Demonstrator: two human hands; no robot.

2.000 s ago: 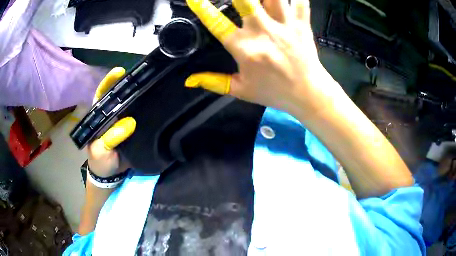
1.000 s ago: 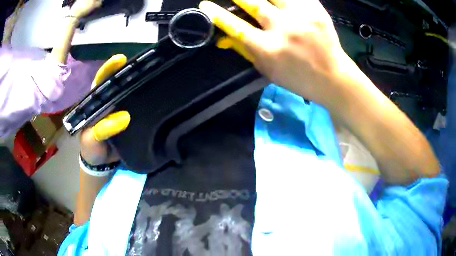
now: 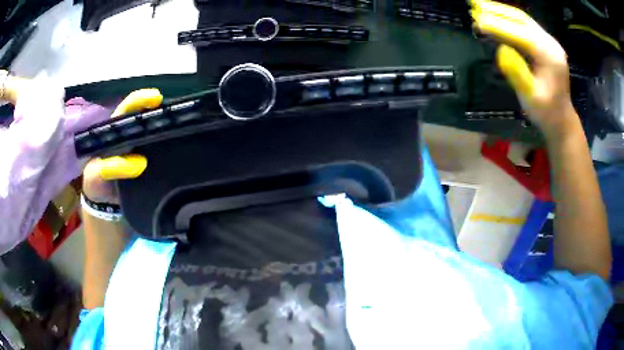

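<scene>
A black panel assembly point(image 3: 274, 149) is held in front of my chest, its slotted strip point(image 3: 373, 87) along the far edge. A silver ring point(image 3: 247, 91) with a dark centre stands mid-bar. The U-shaped recess point(image 3: 274, 193) faces my body. My left hand point(image 3: 113, 147), in yellow finger cots, grips the panel's left end, thumb on the near side and fingers on the far side. My right hand point(image 3: 530, 65) is off the panel, at the upper right over the bench; its fingertips are near dark parts, and I cannot tell whether it touches one.
Another panel with a silver ring point(image 3: 266, 29) lies on the dark green mat beyond. A white sheet point(image 3: 147, 48) is at the upper left. A person's pink sleeve point(image 3: 41, 157) is at the left. Red bins point(image 3: 523, 167) and a blue bin point(image 3: 530, 239) are below right.
My right hand has left the panel and moved to the upper right. The panel has swung from a steep tilt to nearly level, still in my left hand.
</scene>
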